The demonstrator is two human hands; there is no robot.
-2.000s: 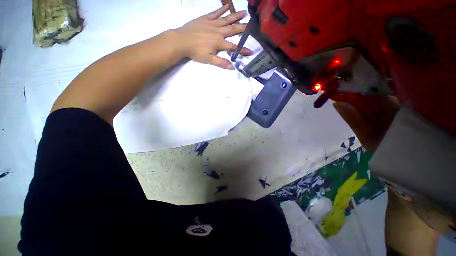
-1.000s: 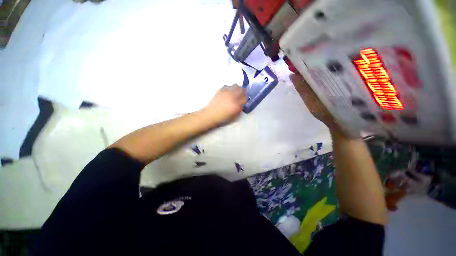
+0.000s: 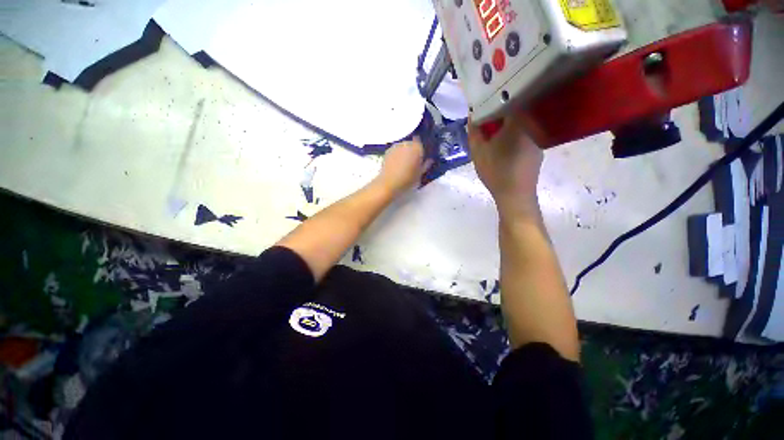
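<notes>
The cloth cutting machine, with its red body (image 3: 636, 82) and white-grey control box (image 3: 533, 51), stands at the upper centre-right. My right hand (image 3: 509, 159) is closed on its handle just under the box, mostly hiding the handle. The dark base plate (image 3: 450, 146) lies on the table between my hands. My left hand (image 3: 404, 165) has its fingers curled at the plate's left side; whether it holds a scrap there is unclear. The paper-topped fabric lay (image 3: 335, 69), dark along its curved edge, ends beside the narrow uprights (image 3: 434, 64).
Small dark scraps (image 3: 215, 215) lie on the off-white table (image 3: 129, 155). Another paper-topped piece (image 3: 82, 34) is at the upper left. A black cable (image 3: 653, 222) crosses to the right, near dark, white-topped strips (image 3: 718, 245). The green floor (image 3: 56, 249) is littered with scraps.
The view has shifted, showing more table and floor. My left hand has moved from spread on the paper to curled beside the base plate. The machine appears turned, its control box now above my right hand.
</notes>
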